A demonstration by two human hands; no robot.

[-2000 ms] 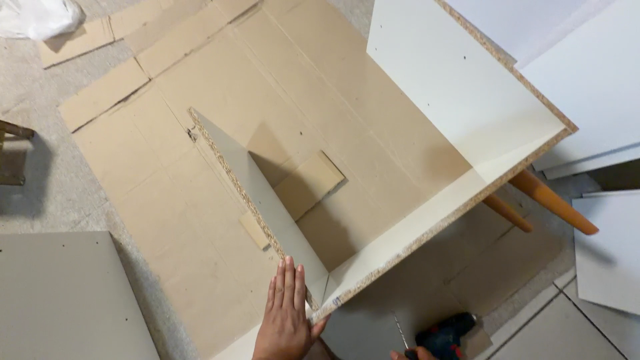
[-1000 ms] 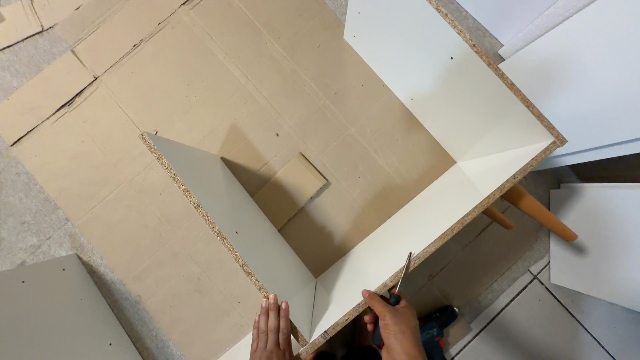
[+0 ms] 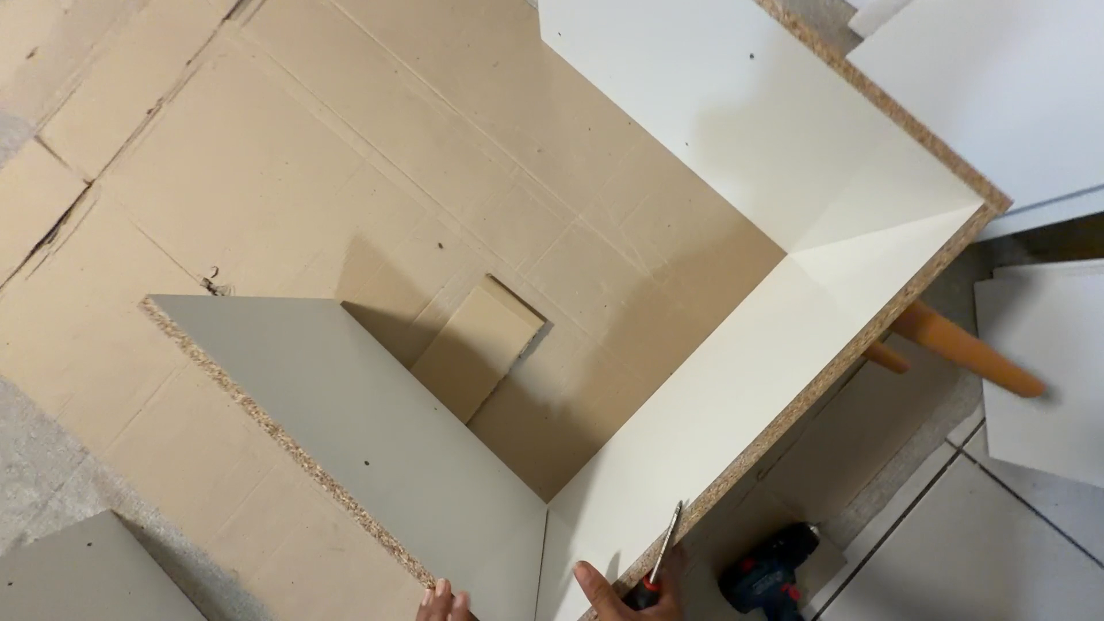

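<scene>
A white particleboard cabinet frame [image 3: 690,379] stands on flattened cardboard, its raw chipboard edges facing up. At the bottom edge of the view, the fingers of my left hand [image 3: 444,601] rest on the top edge of the left panel [image 3: 345,414], near the corner; the rest of that hand is out of view. My right hand [image 3: 634,595] holds a screwdriver [image 3: 664,548] with a black and red handle, its shaft pointing up beside the long panel's edge. The thumb lies on the panel's inner side. Wooden legs [image 3: 966,349] stick out from the long panel's outer side.
A cordless drill [image 3: 770,573] lies on the floor right of my right hand. White panels [image 3: 1035,103] lie at the right, with more [image 3: 1044,371] below them. A small cardboard piece [image 3: 483,349] lies inside the frame. Another panel [image 3: 95,573] is at the lower left.
My right hand has come up from beside the drill to the long panel's edge with the screwdriver. My left hand stays by the corner, now showing only its fingers. The view has shifted.
</scene>
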